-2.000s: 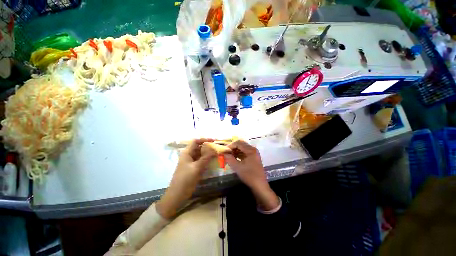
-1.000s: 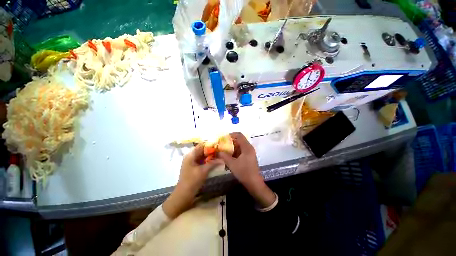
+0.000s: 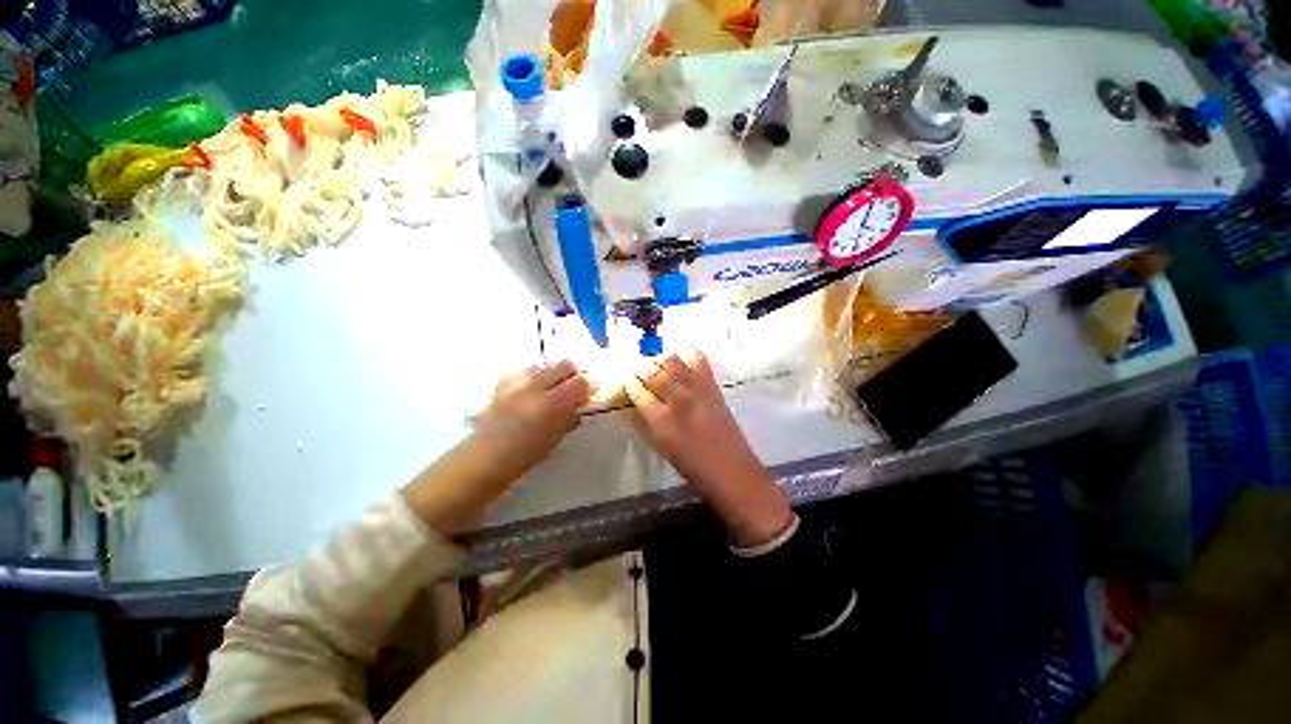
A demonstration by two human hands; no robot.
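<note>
A pale cream fabric piece [image 3: 610, 379] lies between my fingertips, just in front of the needle area of the white sewing machine [image 3: 736, 156]. It is washed out by the lamp glare. My left hand [image 3: 538, 403] holds its left side, with the fingers bent down at the tabletop. My right hand [image 3: 677, 407] is on its right side, with the fingertips close to the presser foot [image 3: 649, 337]. No orange part shows at my fingers. The exact contact of the fabric with the foot is lost in the glare.
A tangled cream strip pile [image 3: 121, 347] lies far left, with cream bunches with orange-red spots [image 3: 305, 170] behind it. A black smartphone [image 3: 936, 379] lies right of my right hand, near an orange-filled bag [image 3: 885, 328]. A pink-rimmed clock [image 3: 864, 222] and black tweezers [image 3: 821, 286] are on the machine front.
Both hands have moved forward from the table's front edge to the needle area with the cream piece. The orange part seen at my fingers earlier is now out of sight.
</note>
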